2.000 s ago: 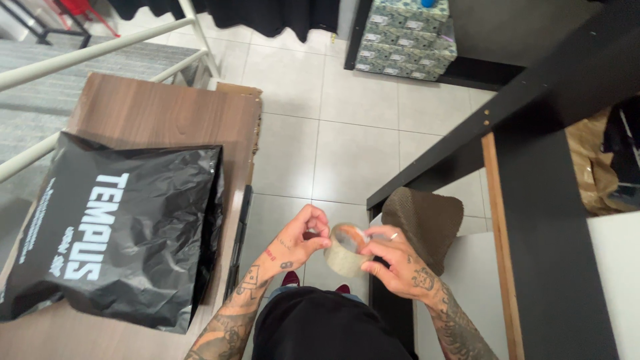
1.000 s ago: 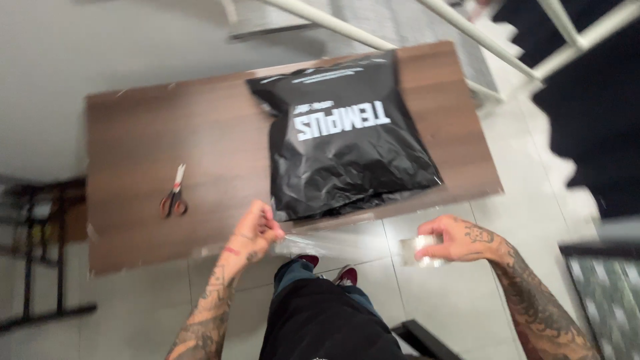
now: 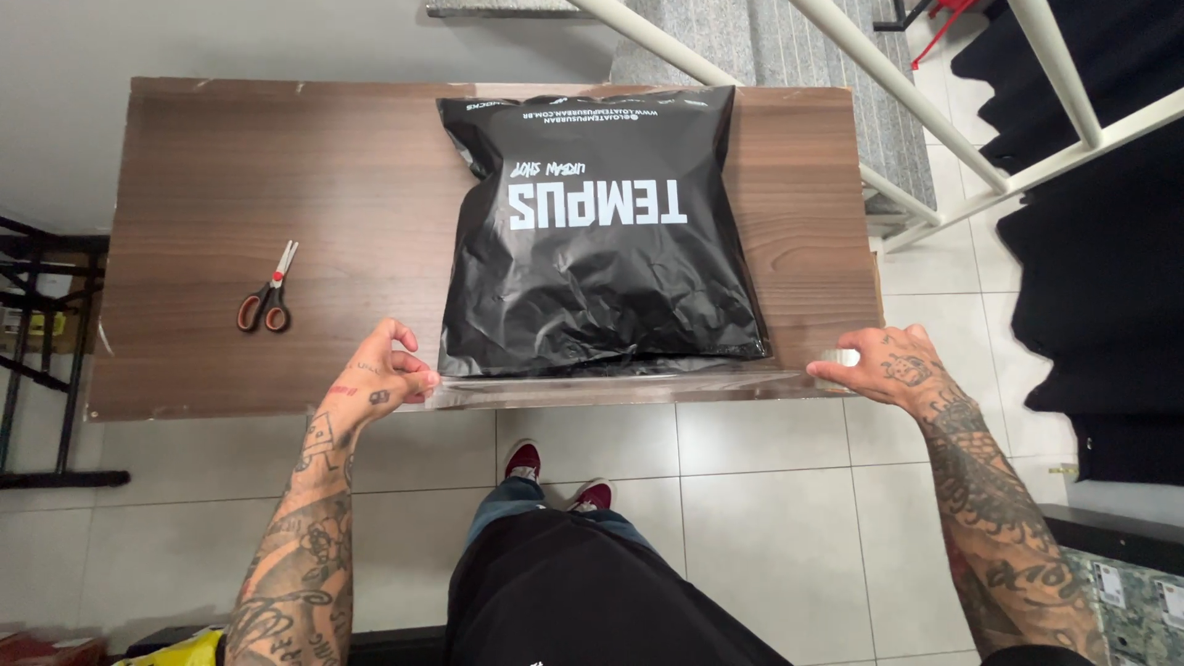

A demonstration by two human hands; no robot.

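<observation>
A filled black plastic mailing bag [image 3: 601, 268] with white print lies on a wood-grain tabletop [image 3: 370, 185]. Along its lower edge, near the table's front edge, stretches a strip of clear packing tape [image 3: 620, 387]. My left hand [image 3: 384, 370] pinches the strip's left end between thumb and fingers, just off the bag's lower left corner. Right of the bag, my right hand [image 3: 879, 365] grips the roll of clear tape [image 3: 837, 359], mostly covered by the fingers. Scissors [image 3: 270, 291] with black and red handles lie left of the bag, blades pointing away from me.
A white metal railing [image 3: 962, 166] and grey carpeted steps [image 3: 758, 55] stand beyond the table's right side. Black cloth [image 3: 1091, 305] hangs at the far right. A black metal frame [image 3: 55, 351] is at the left. Patterned boxes [image 3: 1128, 592] sit at lower right.
The view has swung from the floor to the table. My hands, close together on the tape roll two seconds ago, are now wide apart with tape drawn out between them at the bag's lower edge.
</observation>
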